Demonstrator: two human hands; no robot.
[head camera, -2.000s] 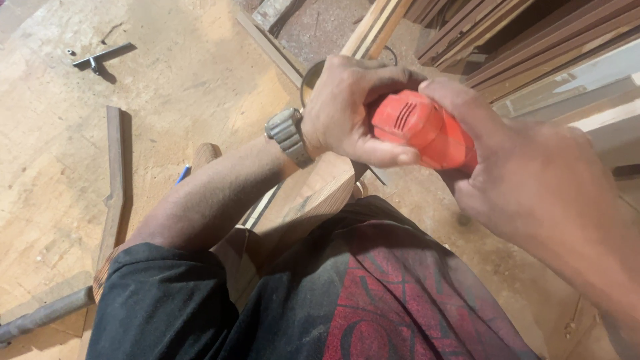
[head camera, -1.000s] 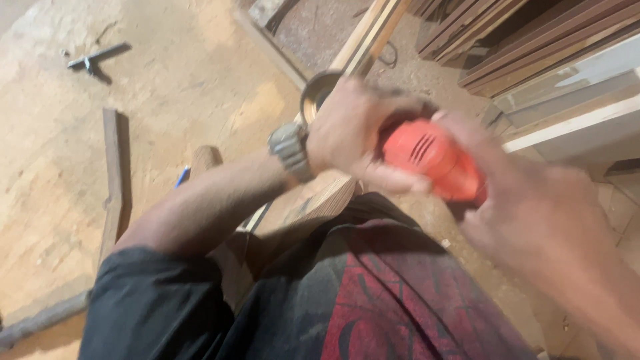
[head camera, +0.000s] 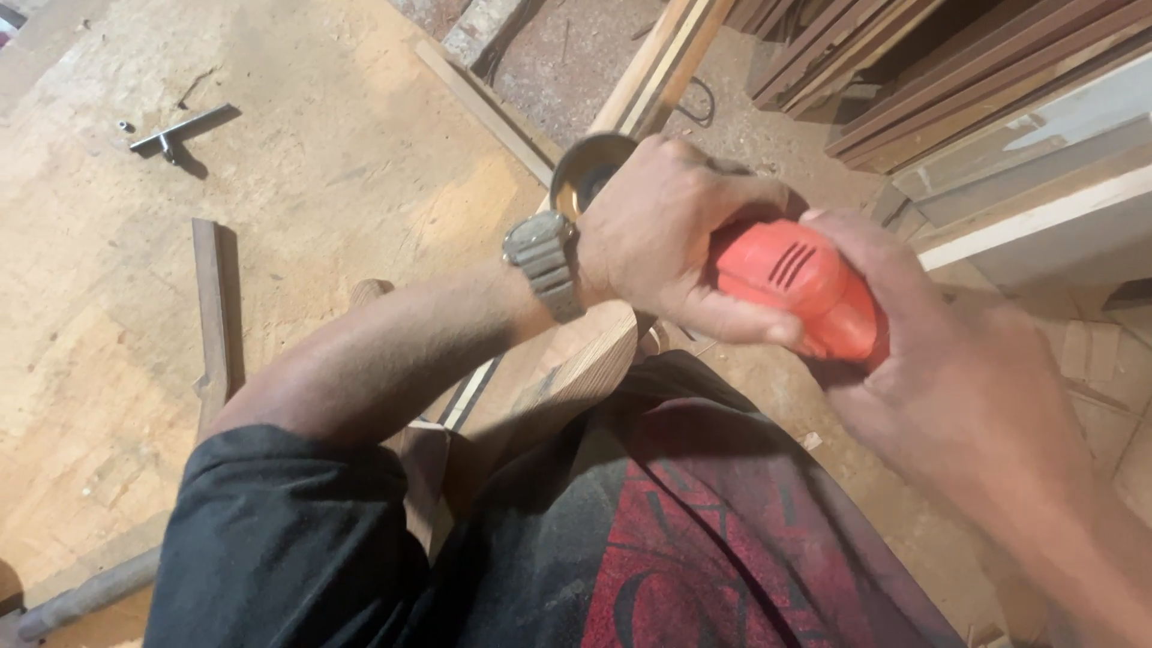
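A red angle grinder (head camera: 796, 279) is held between both hands, its round disc (head camera: 589, 166) against or just above a laminated piece of wood (head camera: 576, 369) with light and dark strips. My left hand (head camera: 670, 234), with a watch at the wrist, wraps the front of the tool. On the grinder's rear body my right hand (head camera: 936, 360) is closed. The wood runs from beside my body to the top of the view, partly hidden by my left arm. Whether the disc touches the wood I cannot tell.
On the dusty workbench (head camera: 297, 153) at left lie a metal T-handle (head camera: 180, 128) and a narrow wooden strip (head camera: 212, 306). A metal bar (head camera: 90, 589) is at the lower left. Stacked boards (head camera: 981, 81) stand at upper right. A thin batten (head camera: 486, 108) lies along the bench edge.
The hands and the grinder have shifted slightly over the wood; both hands stay on the tool.
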